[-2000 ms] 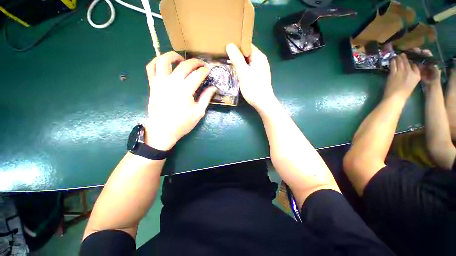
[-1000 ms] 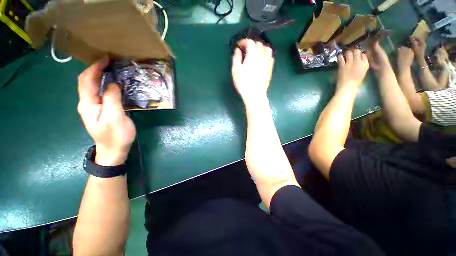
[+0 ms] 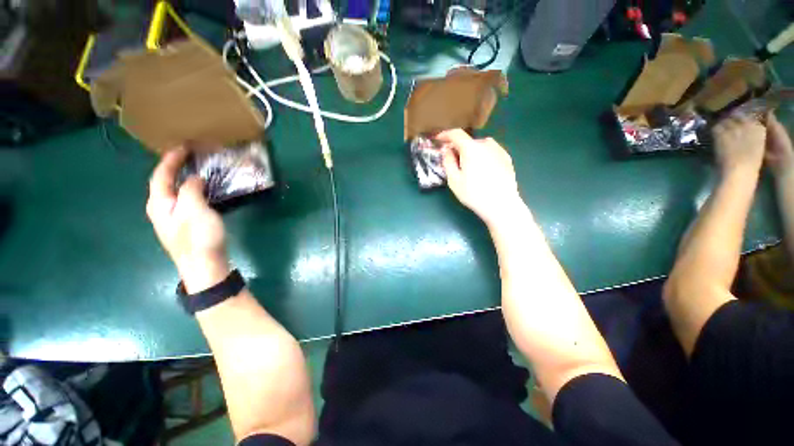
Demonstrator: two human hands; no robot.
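Observation:
An open product box (image 3: 272, 171) stands on the left of the bench, its brown lid (image 3: 178, 91) raised. Shiny bagged accessories (image 3: 235, 170) fill it. My left hand (image 3: 185, 209) grips the box's left side, thumb over the inside edge. A second open box (image 3: 420, 165) stands near the centre, its brown lid (image 3: 448, 100) raised and silvery bags (image 3: 427, 157) inside. My right hand (image 3: 483, 174) holds this box at its right side, fingers at the lid's base; the fingertips are partly hidden.
A pale rod (image 3: 306, 87) with a black cord lies between the boxes. Behind are white cable loops (image 3: 383, 109), a tape roll (image 3: 355, 65) and a grey tapered block (image 3: 564, 35). At right, a coworker's hands (image 3: 740, 144) work at open boxes (image 3: 644, 135).
My right hand reached right to the second box, which now stands nearer the centre with its lid raised. My left hand moved left with the first box, away from the rod.

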